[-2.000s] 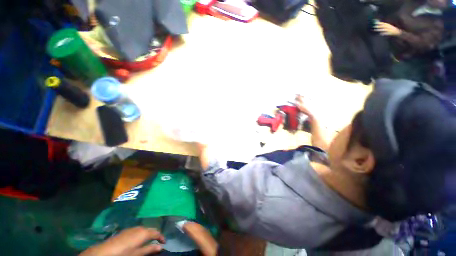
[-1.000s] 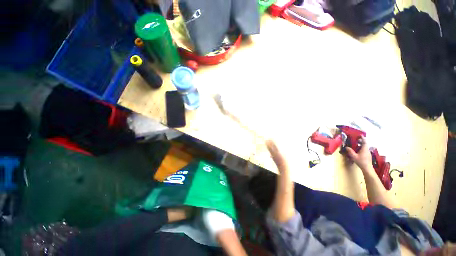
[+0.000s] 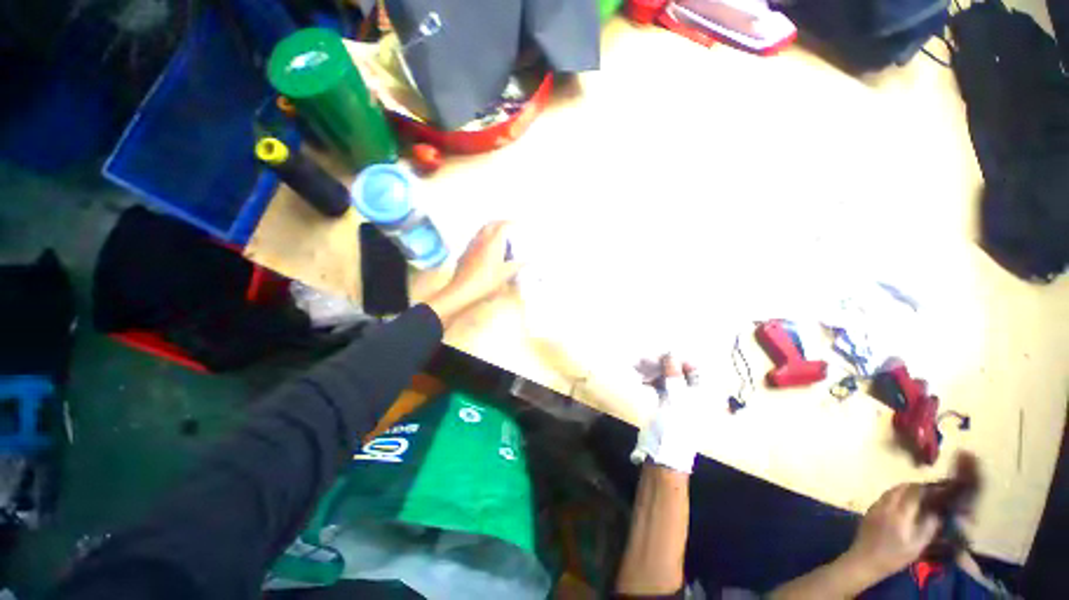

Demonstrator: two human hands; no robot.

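Note:
My left hand, bare with a dark sleeve, is on the table just right of the clear bottle. Its fingertips are at a small pale or dark spot; glare hides whether it grips anything. My right hand, in a white glove with bare fingertips, is over the table's front edge, left of the red tagging guns. Whether it holds something is too blurred to tell. The green carry bag with white print lies low in front of me, below the table edge, its pale translucent side toward me. Neither hand touches it.
The table holds a phone, clear bottle, black bottle, green tumbler and red basket. Red tagging guns and black cords lie right. A coworker's hand holds a blurred dark thing.
My left hand has moved from the bag up onto the table. My gloved right hand has left the bag and moved right to the table edge. The coworker's hand has left the red guns.

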